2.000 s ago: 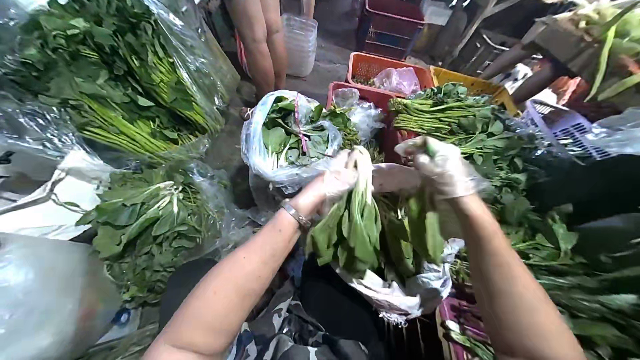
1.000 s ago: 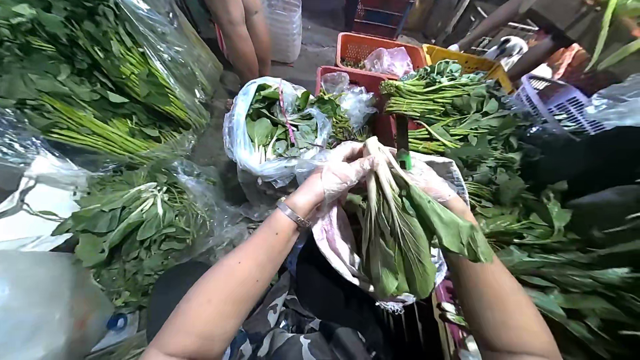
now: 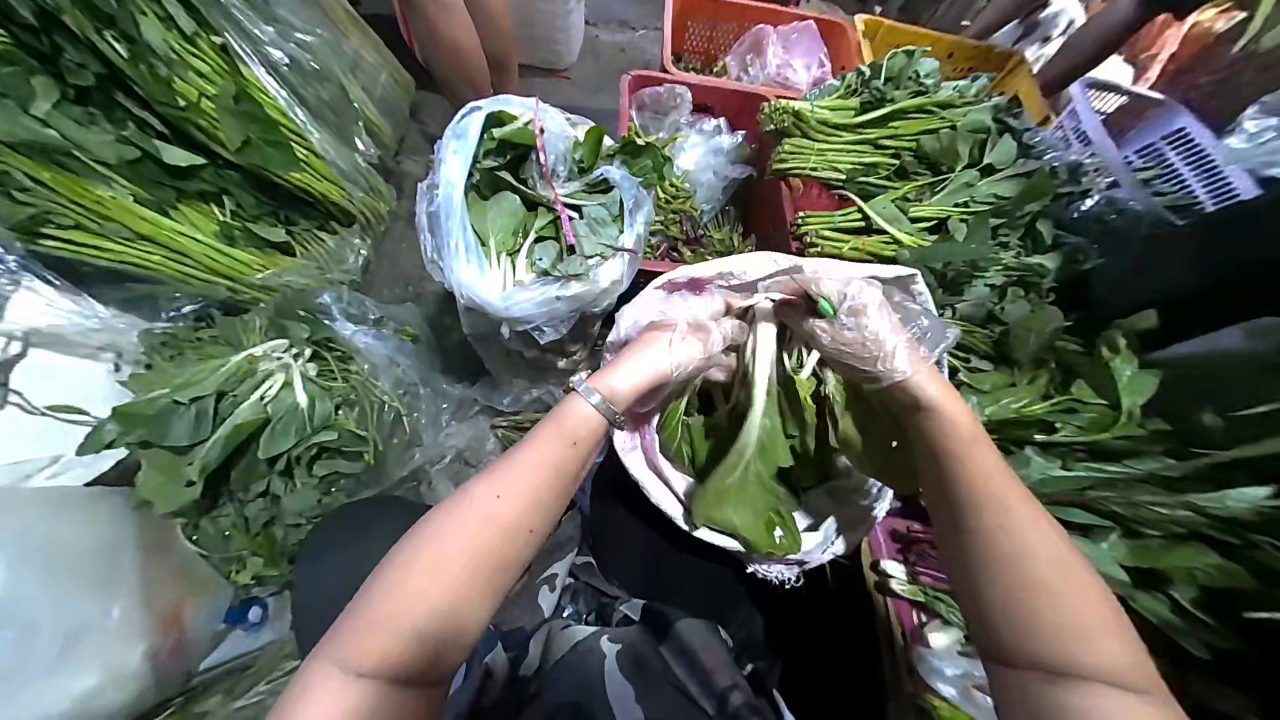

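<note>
Both my hands wear clear plastic gloves and meet over an open white woven sack. My left hand grips the pale stem ends of a leafy green vegetable from the left. From the right, my right hand pinches the same stem ends, with a small green-handled tool, perhaps a knife, partly hidden in its fingers. The broad leaves hang down into the sack's mouth, among other greens. Just beyond my left hand stands a clear plastic bag of leafy greens with a pink tie across it.
Bundled greens lie at the right, beside red and yellow crates and a purple basket. Piles of greens in plastic lie at the left. A person's legs are at the top, beyond the bagged greens.
My hands, apart two seconds ago, are now together at the stem ends. The large leaf that spread to the right a second ago no longer does; the leaves hang down.
</note>
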